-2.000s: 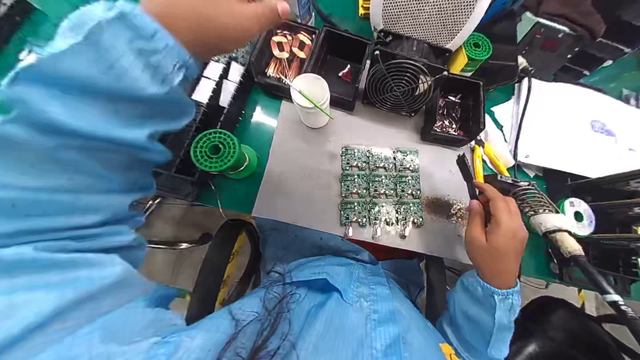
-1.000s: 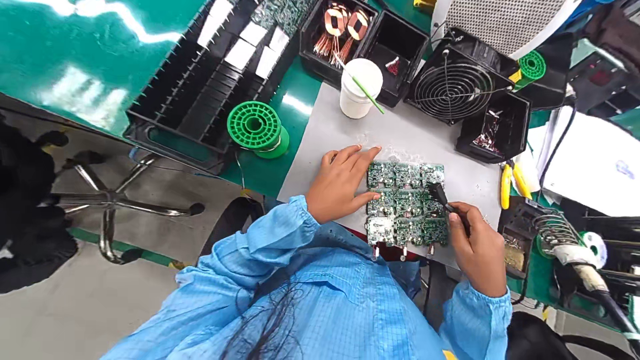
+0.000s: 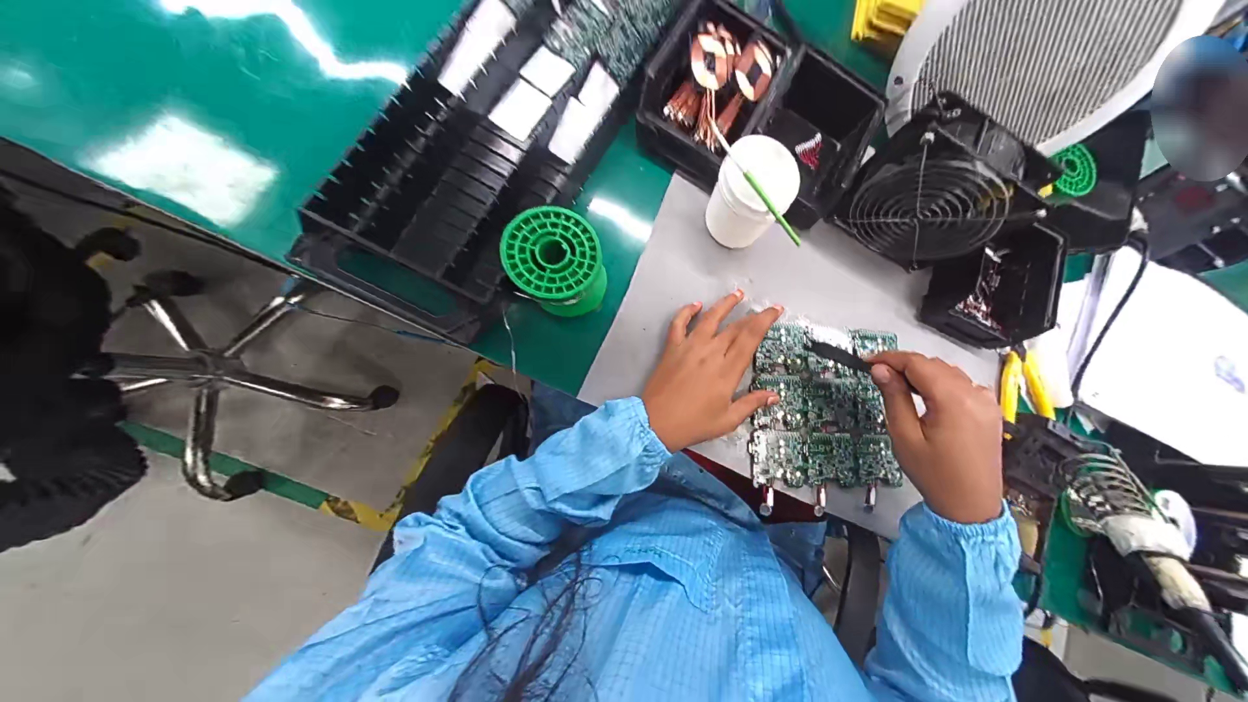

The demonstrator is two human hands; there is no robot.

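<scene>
A panel of green circuit boards (image 3: 829,419) lies on a grey mat (image 3: 673,283), with metal parts sticking out along its near edge. My left hand (image 3: 712,380) lies with fingers spread against the panel's left edge and holds nothing. Between the thumb and fingers of my right hand (image 3: 941,424) is a black brush-like tool (image 3: 837,355), its tip over the top row of boards. Beyond the panel stands a white cup (image 3: 738,216) with a green stick (image 3: 770,207) across its top.
A green spool (image 3: 553,255) stands left of the mat beside a black slotted rack (image 3: 390,214). Black bins (image 3: 673,136) with copper coils, a black fan (image 3: 921,200) and a bin of small parts (image 3: 1038,283) line the back. Yellow-handled pliers (image 3: 1024,382) and a soldering iron in its coil holder (image 3: 1102,487) are at right.
My left hand, raised at the upper left two seconds ago, has come down beside the boards. My right hand has brought the black tool from the mat's right side onto the boards, then to their top row.
</scene>
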